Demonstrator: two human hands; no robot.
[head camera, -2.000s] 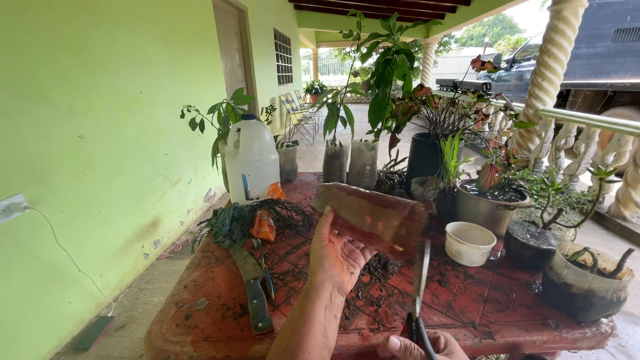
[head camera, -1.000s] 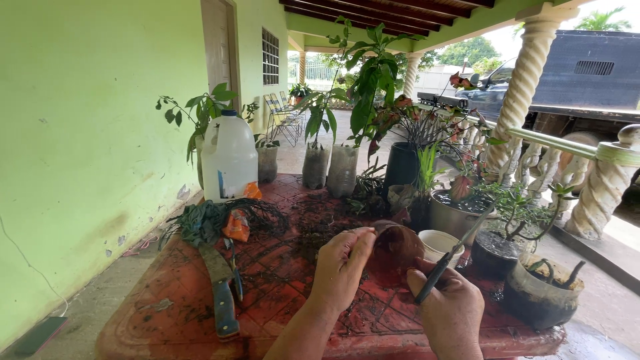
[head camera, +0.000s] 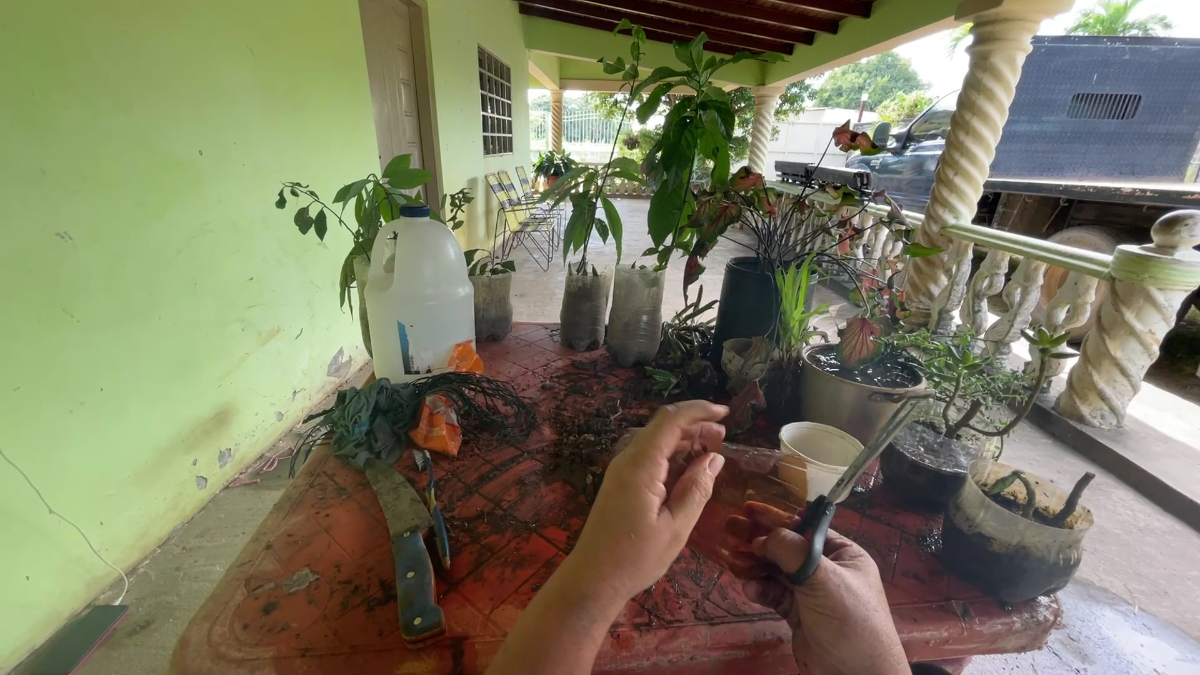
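Observation:
My right hand (head camera: 811, 572) grips the black handle of a pair of scissors (head camera: 858, 469), blades pointing up and right. Its fingers also touch a clear plastic piece (head camera: 741, 497), see-through and hard to outline against the red table. My left hand (head camera: 661, 487) is raised at the plastic's left side, fingers curled and thumb apart; whether it touches the plastic I cannot tell. Just behind the scissors stands a small white plastic tub (head camera: 820, 445). A large knife (head camera: 405, 553) with a dark riveted handle lies left of my hands, beside a toothbrush (head camera: 433, 506).
Soil litters the red table (head camera: 309, 581). A white plastic jug (head camera: 420, 300), dark cloth (head camera: 366, 422) and orange wrapper (head camera: 437, 427) are at the left. Plants in cut bottles (head camera: 636, 314) line the back. A metal pot (head camera: 848, 389) and a cut plastic planter (head camera: 1017, 539) stand right.
The plastic piece was held up in my left hand, then between both hands; now it is low by my right hand. The scissors have moved from pointing upright to slanting right. The view has shifted.

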